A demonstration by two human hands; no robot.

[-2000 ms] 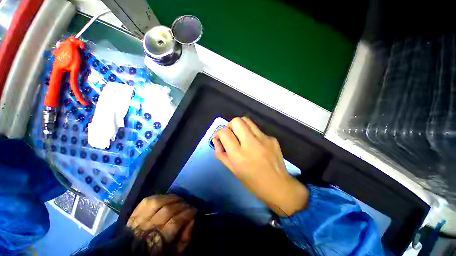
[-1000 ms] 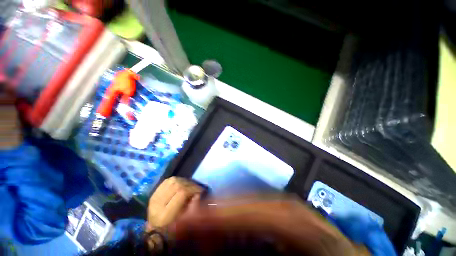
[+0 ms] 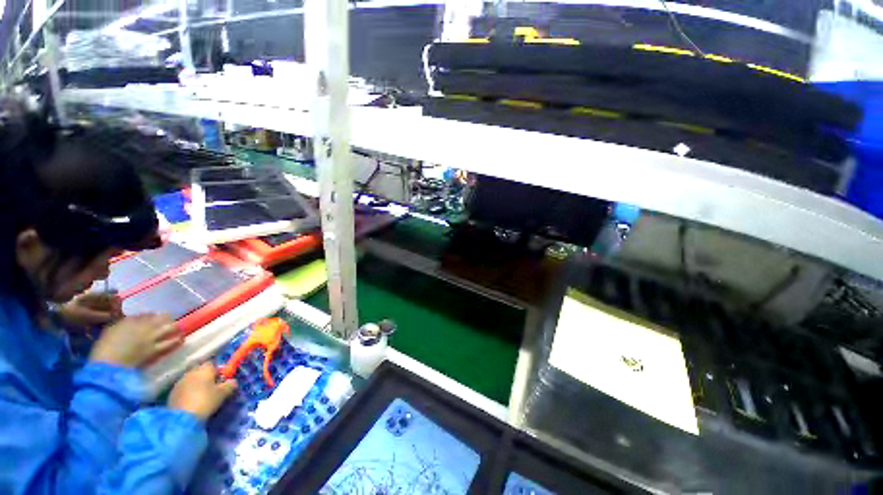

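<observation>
A light-blue tablet with dark camera circles lies in the black foam tray; dark thin lines cross its surface. A corner of a second tablet shows in the right slot. My left hand, coming from a blue sleeve, is closed around the lower end of the orange air blow gun. The gun is over the lens sheets with dark-blue dots. A white crumpled piece lies on them. My right hand is out of the picture.
A co-worker in blue works at left beside red-edged trays. A white dispenser bottle stands behind the black tray, near a metal post. Blister trays with a paper sheet stand at right, below a white shelf.
The view has tilted up. My right hand has left the tablet and the picture. My left hand has moved from the tray's near edge onto the air blow gun.
</observation>
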